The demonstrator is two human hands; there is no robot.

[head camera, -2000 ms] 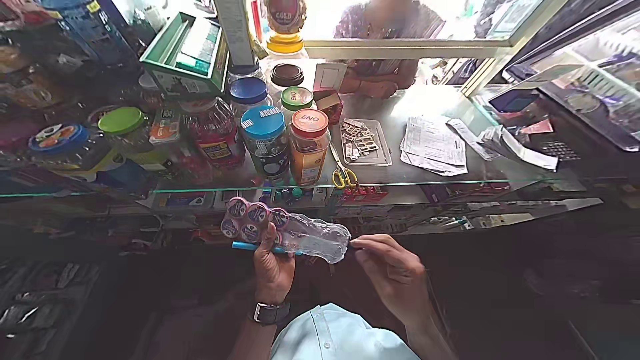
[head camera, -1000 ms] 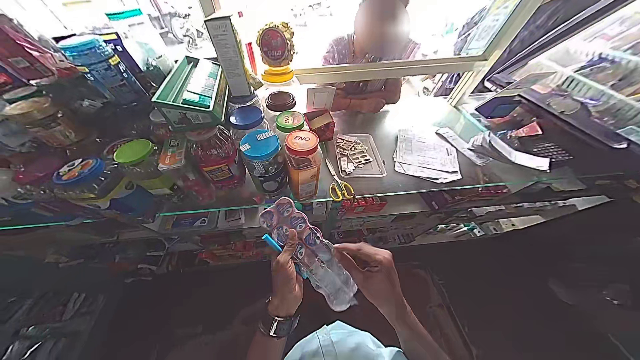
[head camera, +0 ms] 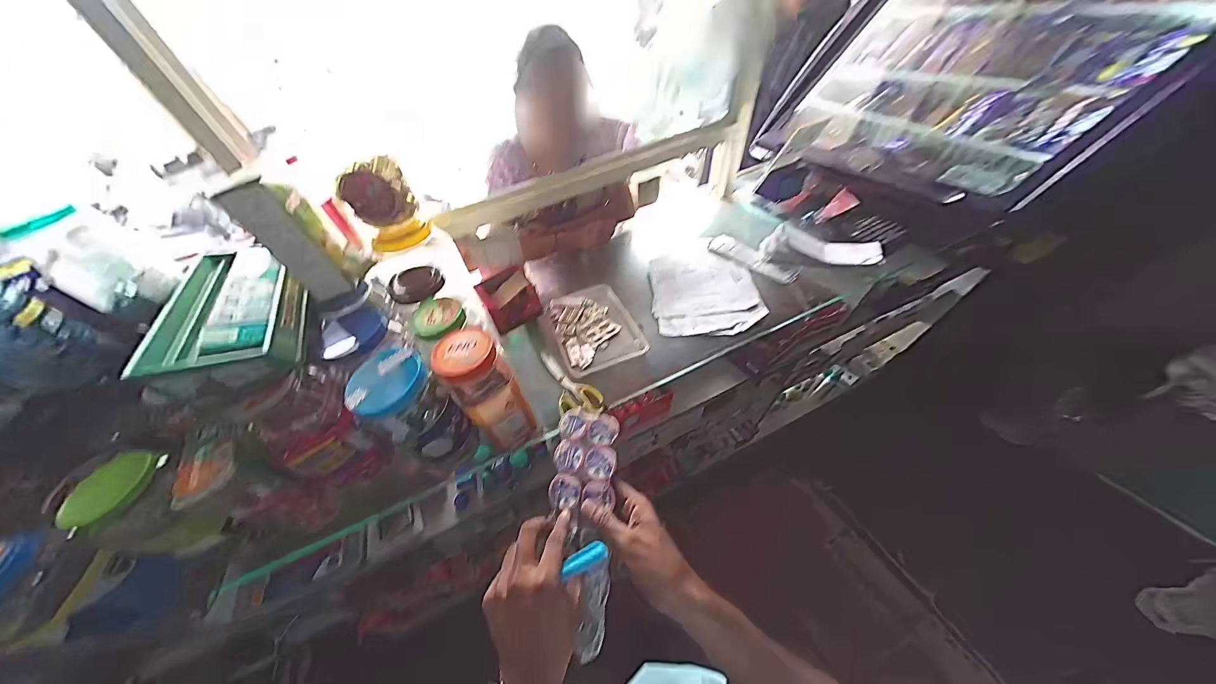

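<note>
A clear plastic pack with two rows of round, pink-rimmed lidded tubs (head camera: pixel 583 460) is held upright in front of me, its crumpled empty-looking part hanging below. My left hand (head camera: pixel 537 598) grips its lower left side, a finger resting near the bottom tubs, with a bright blue stick-like item (head camera: pixel 584 560) across the pack beside it. My right hand (head camera: pixel 646 541) pinches the right edge by the lowest tubs. Just beyond the pack, yellow-handled scissors (head camera: pixel 580 397) lie at the counter's edge.
Jars with an orange lid (head camera: pixel 464 351) and a blue lid (head camera: pixel 385 380) stand left on the counter. Behind the scissors are a tray of small packets (head camera: pixel 632 356) and papers (head camera: pixel 708 299). A person (head camera: pixel 560 142) leans at the window frame.
The pack has turned so its tubs point away from me. My right hand has moved from the clear lower part up to the tubs. The view has swung and tilted.
</note>
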